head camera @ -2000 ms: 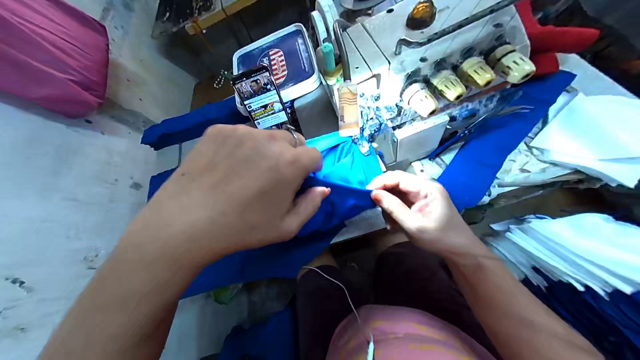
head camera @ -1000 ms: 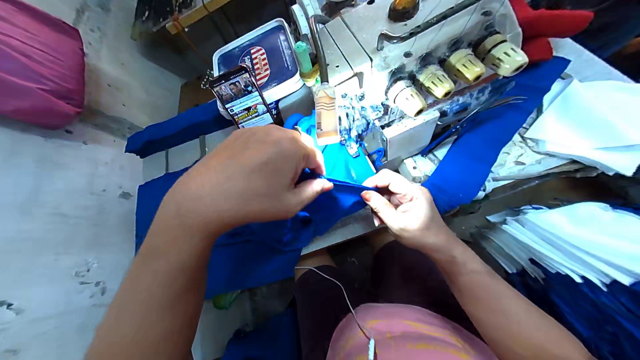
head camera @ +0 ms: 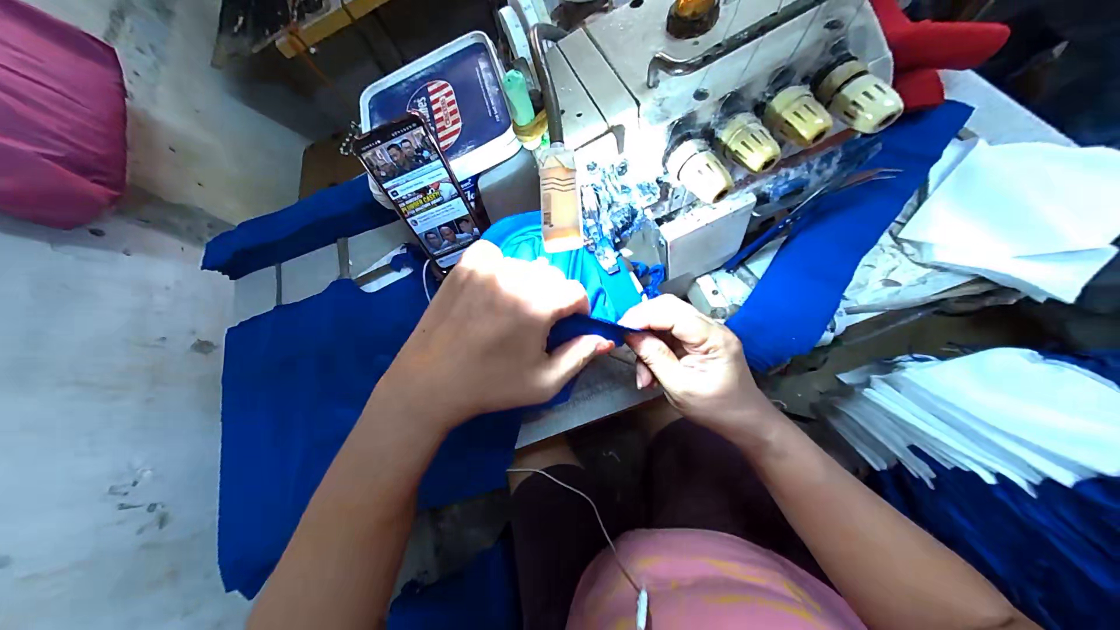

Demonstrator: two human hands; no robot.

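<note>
Blue fabric (head camera: 306,394) spreads over the machine table's left side and runs up toward the presser area of an overlock sewing machine (head camera: 604,79). My left hand (head camera: 499,332) pinches a folded edge of it between thumb and fingers. Close by on the right, my right hand (head camera: 691,359) grips the same edge with its fingertips. Brightly lit fabric (head camera: 525,232) lies just beyond both hands, beneath the machine's clear guard (head camera: 560,201). The fingers of my left hand partly hide the cloth they hold.
A smartphone (head camera: 429,197) leans against a lidded plastic tub (head camera: 472,96) behind my left hand. Tension knobs (head camera: 700,171) line the machine's front. Scissors (head camera: 822,201) lie on a blue strip (head camera: 805,289) at the right. White cloth pieces (head camera: 1015,402) are stacked lower right.
The large blue fabric at the left hangs flatter and shows more of its surface than two seconds ago. Both hands keep their pinch on the blue edge. The view has shifted slightly.
</note>
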